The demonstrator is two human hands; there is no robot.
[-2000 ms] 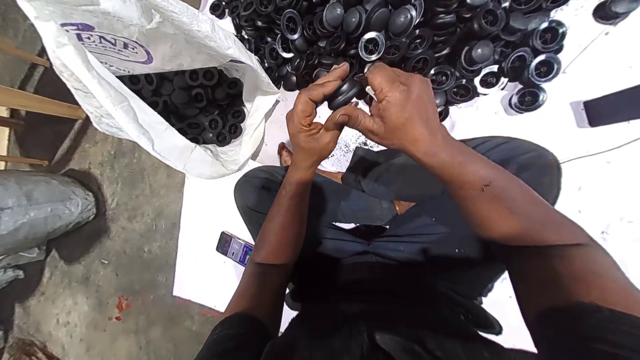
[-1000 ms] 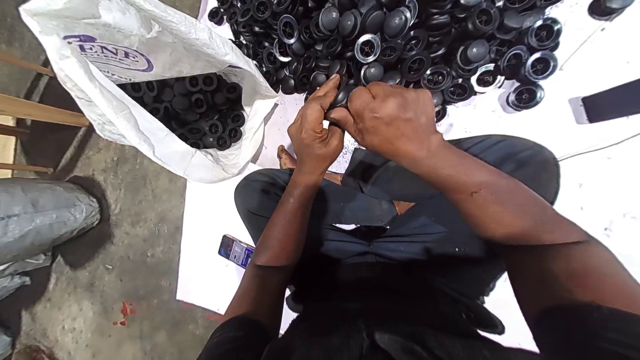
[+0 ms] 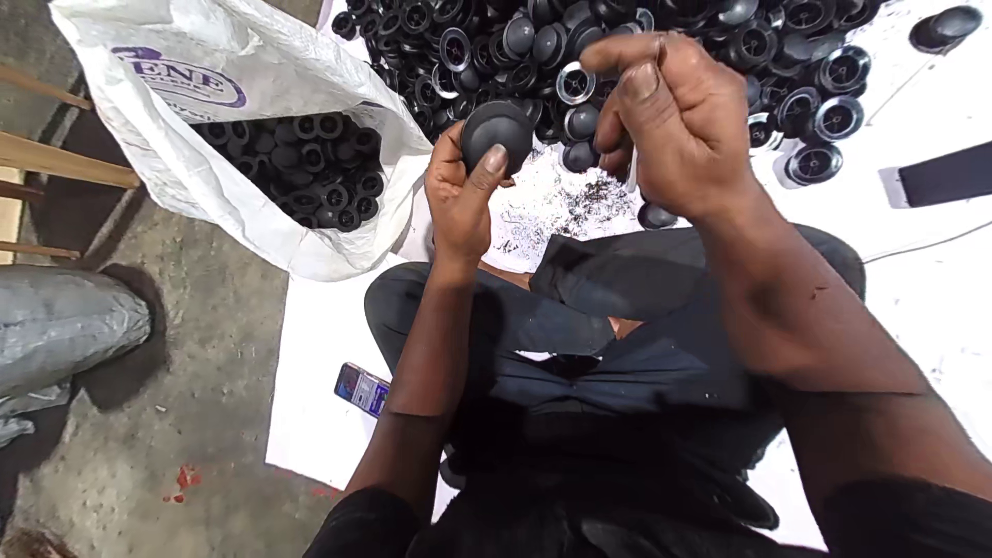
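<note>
My left hand grips a round black domed plastic part by its rim, thumb across its face. To the right, my right hand is raised with curled fingers beside the pile; a thin pale sliver shows by its palm, and whether the fingers grip it I cannot tell. Behind both hands lies a heap of similar black round parts, some dome up, some showing a spoked ring. Dark shavings are scattered on the white sheet below the hands.
An open white woven sack at the left holds many black round parts. A phone lies on the white sheet by my left forearm. A dark flat object is at the right. A grey wrapped bundle and wooden bars stand far left.
My two hands were together around a black part; now they are apart, the left with a black part and its domed face showing, the right moved off to the right.
</note>
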